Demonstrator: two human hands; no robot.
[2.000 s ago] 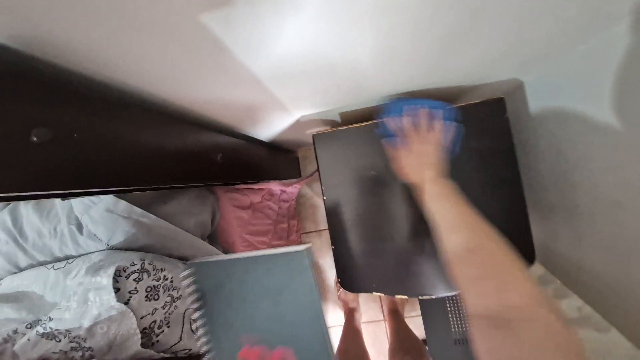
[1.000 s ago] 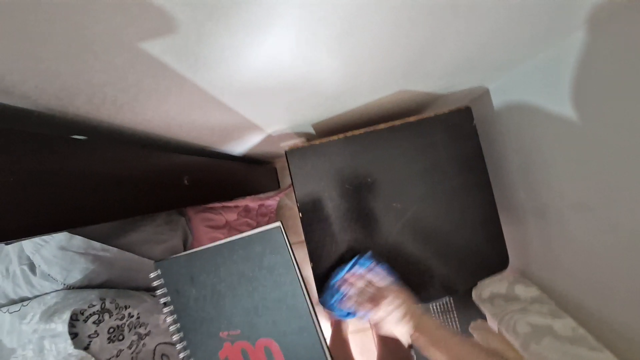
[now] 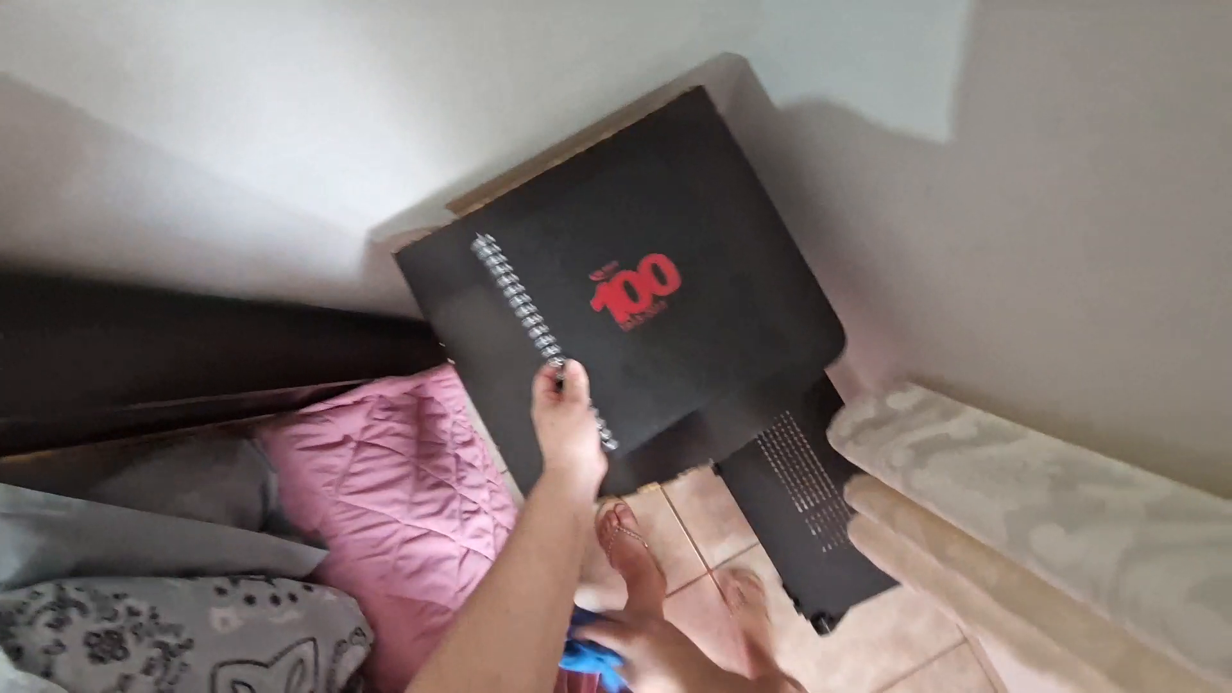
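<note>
A black spiral-bound notebook (image 3: 664, 356) with red printing on its cover lies over a dark, square tabletop (image 3: 500, 385). My left hand (image 3: 568, 423) grips the notebook at its metal spiral, thumb on top. Low in the head view, beneath my left forearm, my right hand (image 3: 645, 645) holds a blue cloth (image 3: 592, 654), partly hidden by that arm.
Pale walls (image 3: 241, 144) meet behind the tabletop. A dark wooden bed frame (image 3: 192, 356), pink quilted cloth (image 3: 404, 481) and grey patterned bedding (image 3: 173, 635) are at left. A black perforated panel (image 3: 808, 500) and rolled pale fabric (image 3: 1020, 510) are at right; my feet stand on floor tiles.
The notebook has moved from beside the tabletop onto it, with my left hand now on its spiral. My right hand and the blue cloth have left the tabletop.
</note>
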